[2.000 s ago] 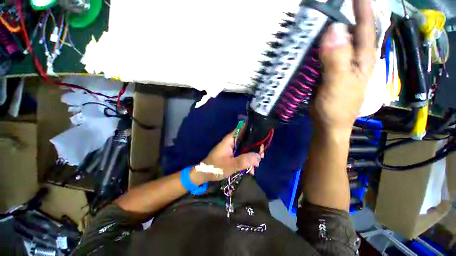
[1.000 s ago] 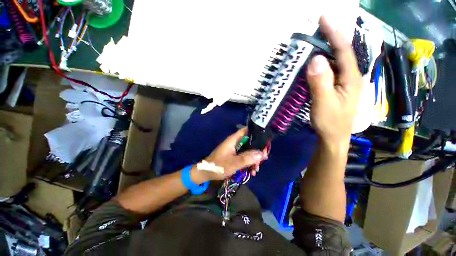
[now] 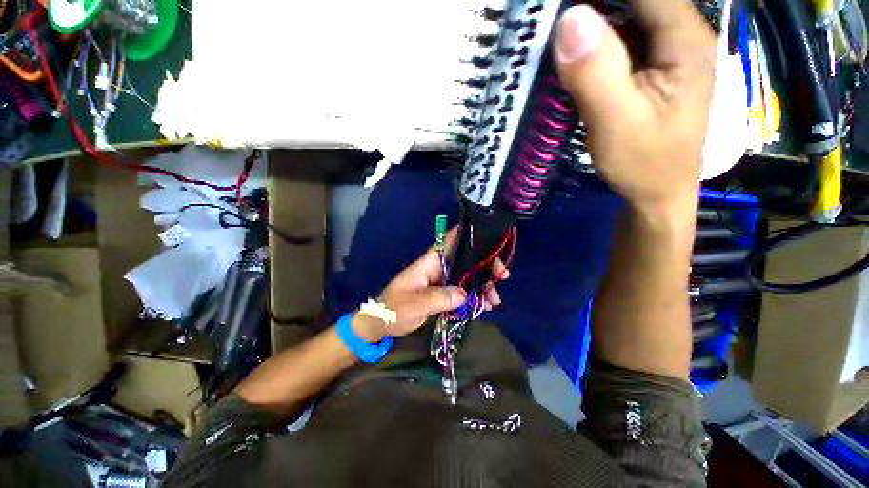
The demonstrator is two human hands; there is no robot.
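Note:
The hot-air brush head (image 3: 515,105), a silver barrel with black bristles and magenta inside, stands tilted in front of me, its upper end cut off by the frame's top. My left hand (image 3: 434,291) is closed around the black lower end and the wiring harness (image 3: 450,334), whose thin red, blue and white wires hang below. A small green circuit board (image 3: 441,229) sticks up beside my left fingers. My right hand (image 3: 643,114) is at the upper right of the brush, thumb against the barrel; its other fingers are partly hidden or cut off.
A white cloth (image 3: 314,76) covers the bench edge. A green spool (image 3: 148,29) and loose wires lie at the left. A long black tool (image 3: 800,71) with a yellow part is at the right. Below are cartons (image 3: 297,238) and a blue crate (image 3: 741,276) of black tubes.
The brush appears larger and higher, its top now out of frame. My right hand has moved up with its fingers nearer the barrel. The green board shows more clearly beside my left hand.

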